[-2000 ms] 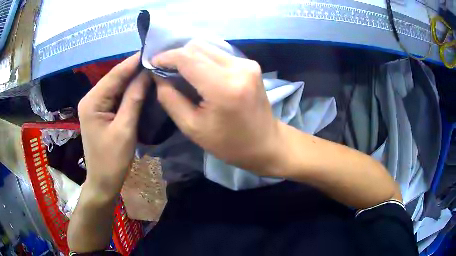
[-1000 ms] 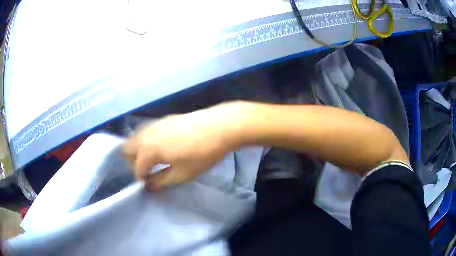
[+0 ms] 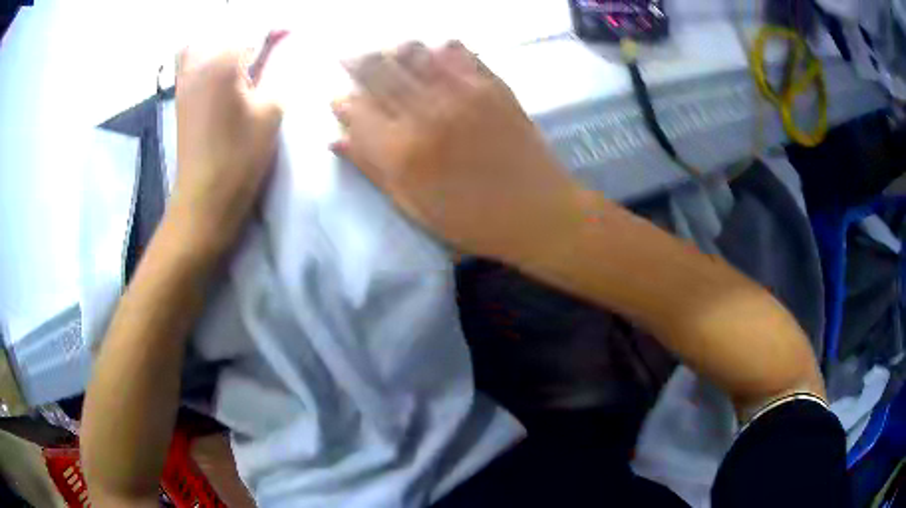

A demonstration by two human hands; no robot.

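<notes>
A light grey fabric piece [image 3: 348,327] runs from the white sewing table [image 3: 556,69] down over its front edge onto the lap, in loose folds. Its upper part is nearly lost in glare. My left hand [image 3: 224,109] is at the fabric's left side on the tabletop, thumb and fingers bent. My right hand [image 3: 447,129] lies over the fabric's right side with fingers curled. Both hands are blurred, and glare hides their fingertips. A dark grey strip of cloth [image 3: 149,189] shows left of my left wrist.
A phone [image 3: 621,18] with a dark cable [image 3: 651,114] lies at the back. Yellow-looped snips [image 3: 790,84] are at the right. Grey cloth [image 3: 770,238] hangs at the right, beside a blue crate [image 3: 834,288]. A red basket [image 3: 189,476] is at lower left.
The light grey fabric has moved from the lap up onto the table. My right hand has moved up with it, and my left hand has come back into view. The phone has come into view.
</notes>
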